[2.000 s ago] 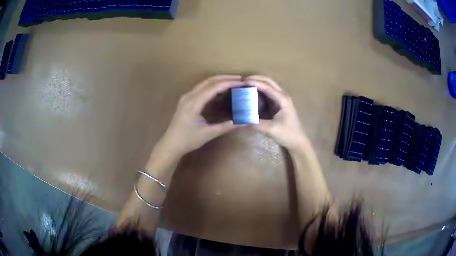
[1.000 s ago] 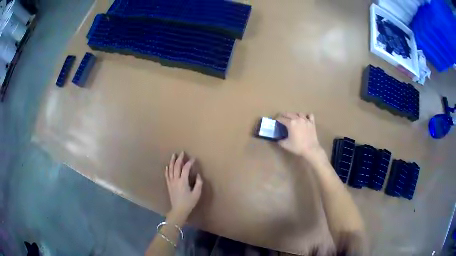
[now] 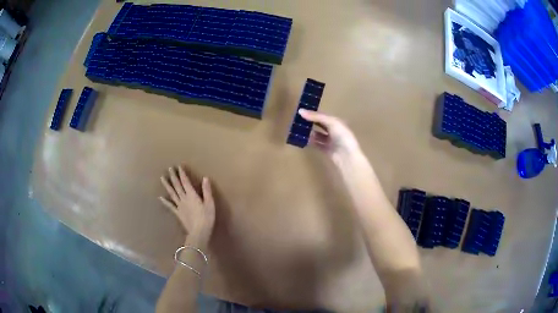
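My right hand holds a stack of dark blue panels with pale lines on its top face, thumb on top, right of two long rows. The stack stands apart from the near row's right end. My left hand, with a bracelet at the wrist, is open with fingers spread, low over or on the tabletop; contact cannot be told. The back row and the near row are long slabs of panels lying side by side.
Small stacks lie at the right. Behind them are a medium block, a blue spray bottle, a white tray with dark pieces and a blue mass. Two narrow bars lie near the left table edge.
My right hand has moved the stack up and left, towards the long rows, and its lined top face now shows. My left hand has moved left, fingers spread wider. The camera view has shifted.
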